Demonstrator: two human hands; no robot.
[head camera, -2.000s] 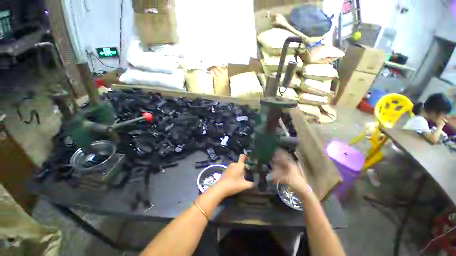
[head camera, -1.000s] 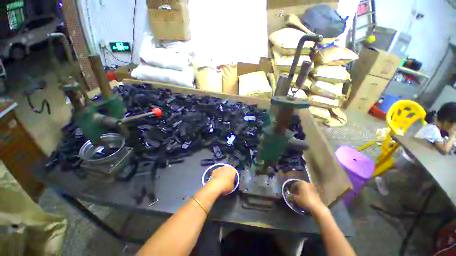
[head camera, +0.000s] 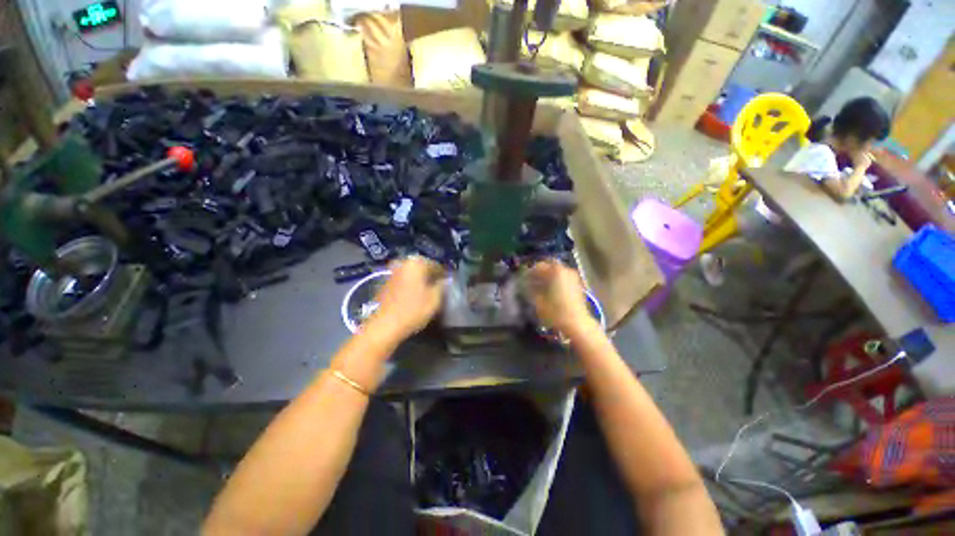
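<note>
The green hand press (head camera: 503, 209) stands straight ahead, with a silvery-grey fixture (head camera: 484, 306) under its ram. My left hand (head camera: 412, 296) is at the left side of the fixture, over the right edge of the left bowl (head camera: 356, 306). My right hand (head camera: 555, 295) is at the right side of the fixture, partly covering the right bowl (head camera: 597, 311). Both hands are blurred with fingers curled toward the fixture; whether they hold small parts cannot be told. A heap of black plastic parts (head camera: 283, 178) lies behind and left of the press.
A second green press (head camera: 52, 209) with a red-knobbed lever stands far left, a clear bowl (head camera: 75, 281) on its base. An open container (head camera: 476, 461) with black parts is below the table edge. Cardboard edging (head camera: 607, 225) borders the right. A person sits at a side table (head camera: 838, 246).
Both hands have moved from inside the two bowls to the sides of the fixture. The view has tilted down and shifted, showing the container below the table edge.
</note>
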